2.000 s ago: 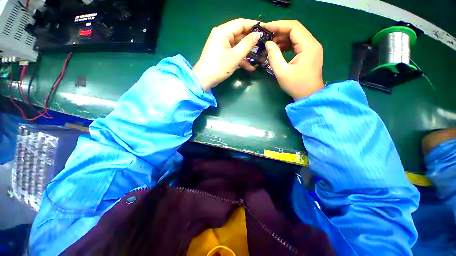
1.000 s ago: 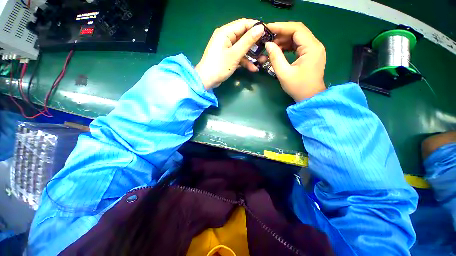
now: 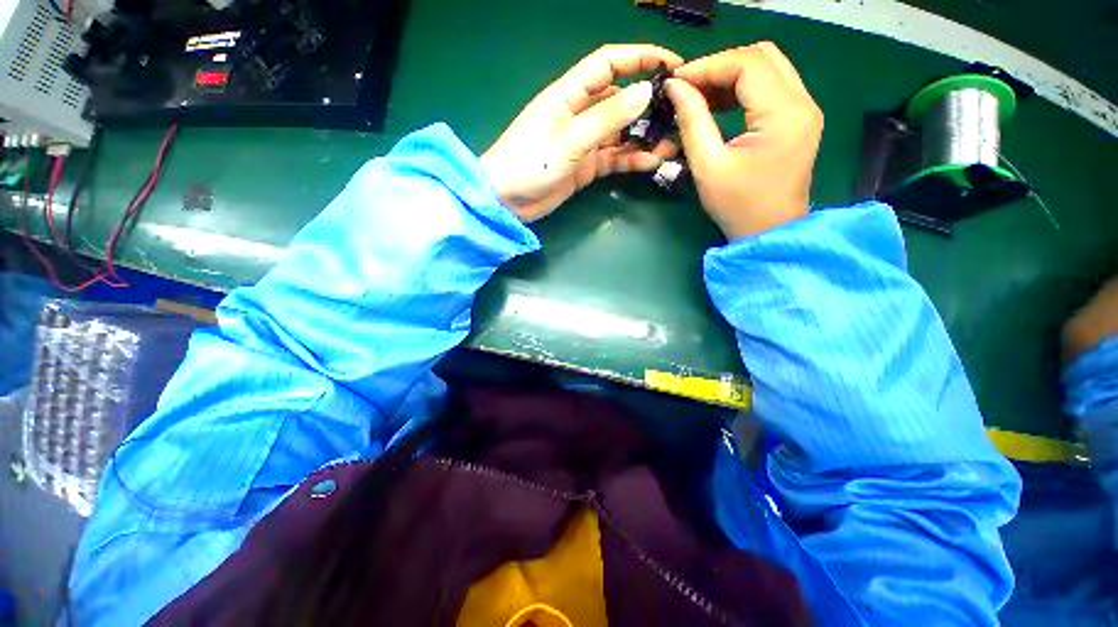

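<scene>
A small black device housing [image 3: 655,120] is held between my two hands above the green bench. My left hand [image 3: 566,132] grips it from the left, with the thumb on its face. My right hand [image 3: 758,137] has its thumb and forefinger at the housing's upper right edge. A small part with a white face [image 3: 668,173] hangs just below the housing, between the hands. The fingers hide much of the housing, and its inner details are too small to tell.
The green bench [image 3: 589,263] has yellow tape [image 3: 696,388] at its near edge. A solder wire spool [image 3: 962,127] stands right. A black bench unit [image 3: 239,67], a light grey vented box [image 3: 39,74] and red leads [image 3: 145,202] are left. A blister tray [image 3: 83,398] is lower left. Another person's arm [image 3: 1095,337] shows at right.
The housing has been turned and its face shows less. My right hand has moved slightly right and its fingers have shifted to the housing's upper edge. The white-faced part now hangs clear below.
</scene>
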